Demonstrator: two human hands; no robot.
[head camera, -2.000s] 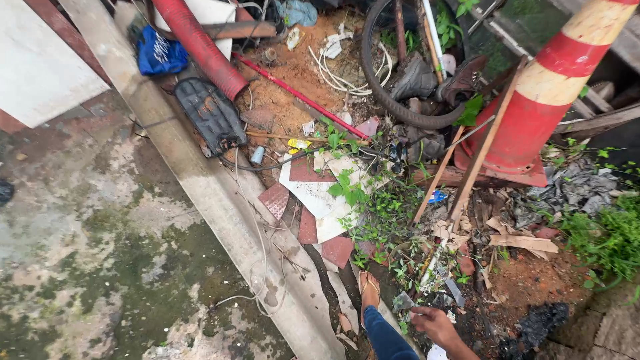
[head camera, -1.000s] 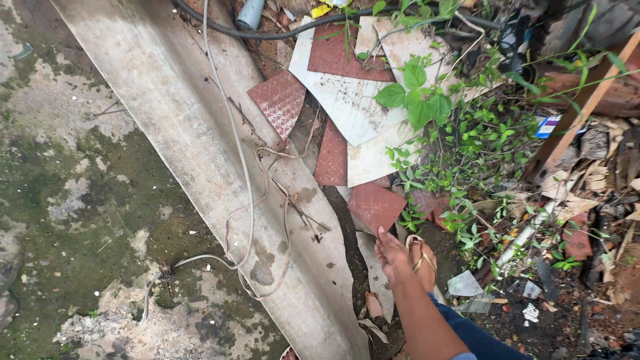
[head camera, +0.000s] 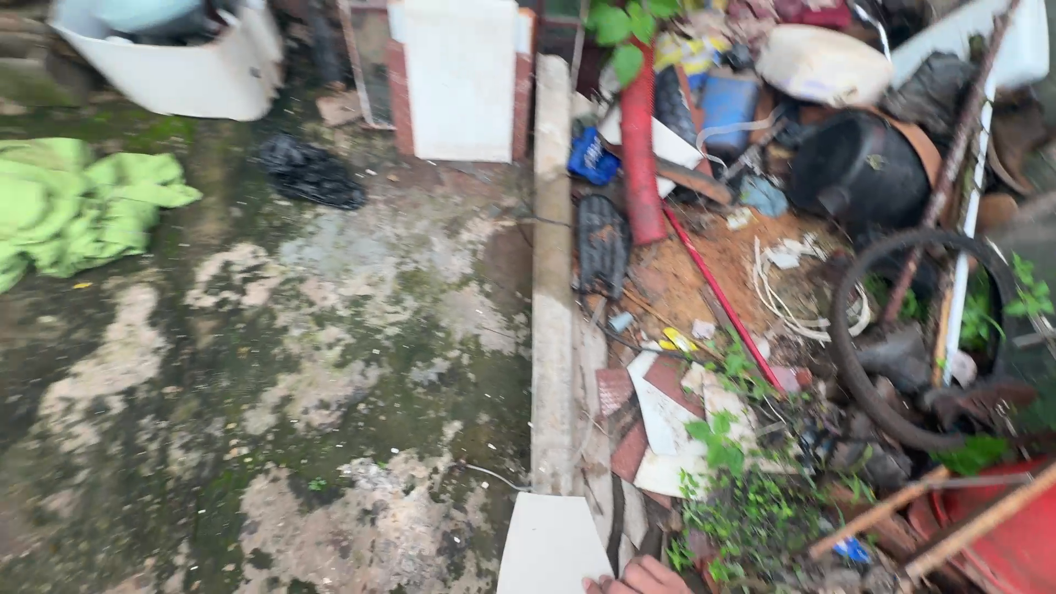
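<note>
At the bottom edge, my right hand (head camera: 639, 577) grips the right side of a white tile piece (head camera: 549, 544), fingers over its edge. The tile lies across the lower end of the concrete curb (head camera: 553, 330) as seen from above. Just beyond, broken white tiles (head camera: 660, 412) and reddish patterned tile pieces (head camera: 613, 390) lie on the ground beside the curb, partly under green weeds (head camera: 742, 520). My left hand does not show. Farther off, a larger white panel (head camera: 462, 82) stands with reddish pieces behind it.
Mossy concrete floor (head camera: 330, 346) spreads left, with a green cloth (head camera: 74, 202), black plastic (head camera: 309, 172) and a white tub (head camera: 190, 74). Right of the curb lie a red corrugated hose (head camera: 639, 157), a red rod (head camera: 722, 297), a bicycle tyre (head camera: 841, 330) and wooden sticks (head camera: 982, 528).
The view has swung up and left. A second ago a hand was at a reddish tile piece among the broken tiles; now my right hand holds a white tile piece.
</note>
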